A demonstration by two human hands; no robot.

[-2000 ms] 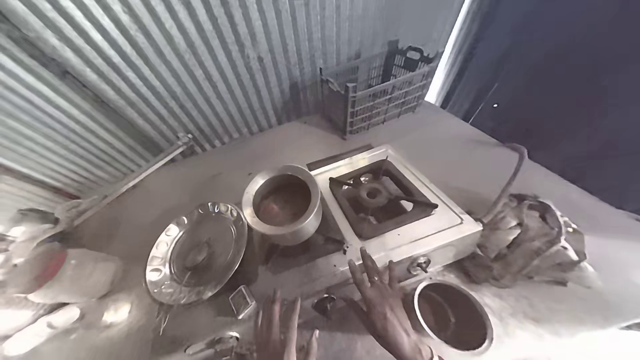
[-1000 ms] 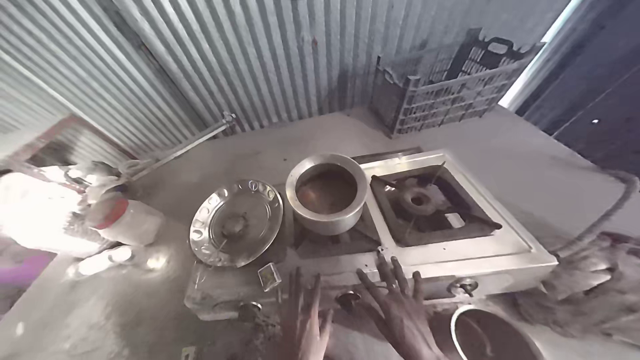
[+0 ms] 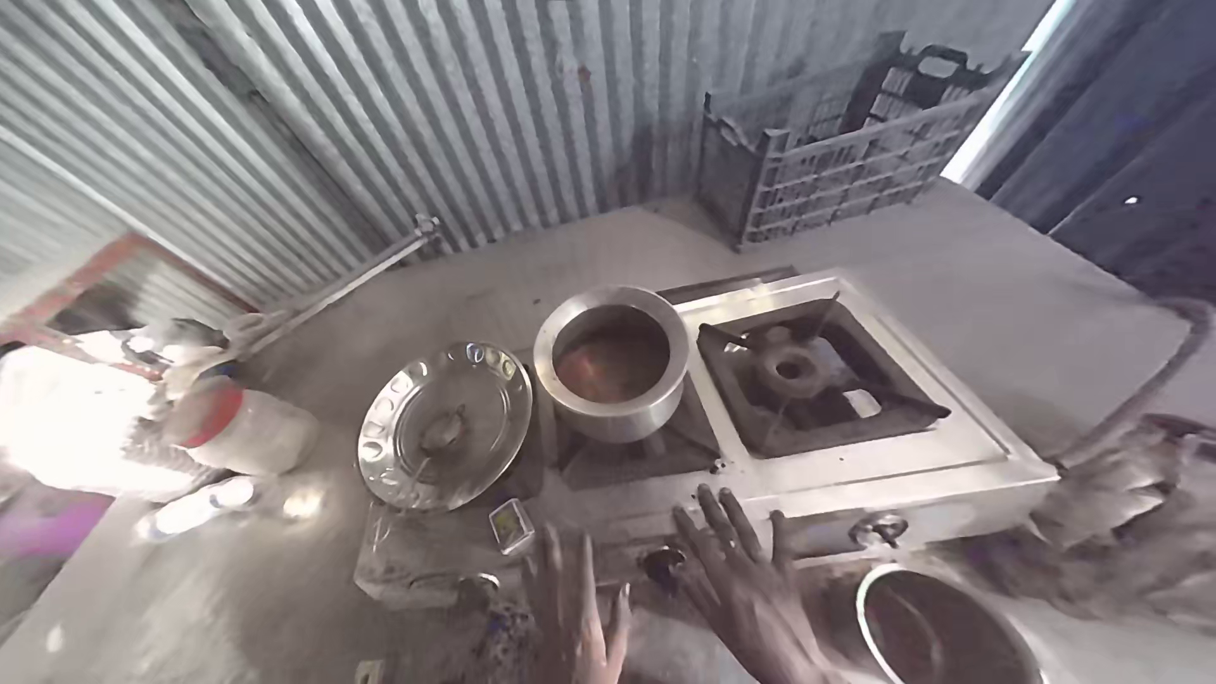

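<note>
My left hand point(image 3: 575, 608) is spread with its fingers apart, near the front edge of the gas stove point(image 3: 883, 484), beside a small matchbox-like box point(image 3: 511, 526). Holding nothing, my right hand point(image 3: 746, 589) spreads its fingers at the stove's front, between two black knobs. A metal pot point(image 3: 622, 418) with dark liquid inside stands on the middle burner. To its left a shiny metal plate point(image 3: 446, 427) lies over the stove's left part, with a small utensil or object on it. The right burner point(image 3: 790, 370) carries no pot.
A dark plastic crate point(image 3: 845, 161) stands against the corrugated metal wall point(image 3: 456, 114). At the left lies a jar with a red lid point(image 3: 252, 432). A round pot point(image 3: 940, 632) sits at the lower right, near crumpled cloth point(image 3: 1130, 494) and a hose point(image 3: 1154, 380).
The view has shifted, bringing the stove nearer the middle. Both hands remain spread at the stove's front edge; the pot and plate stay in place.
</note>
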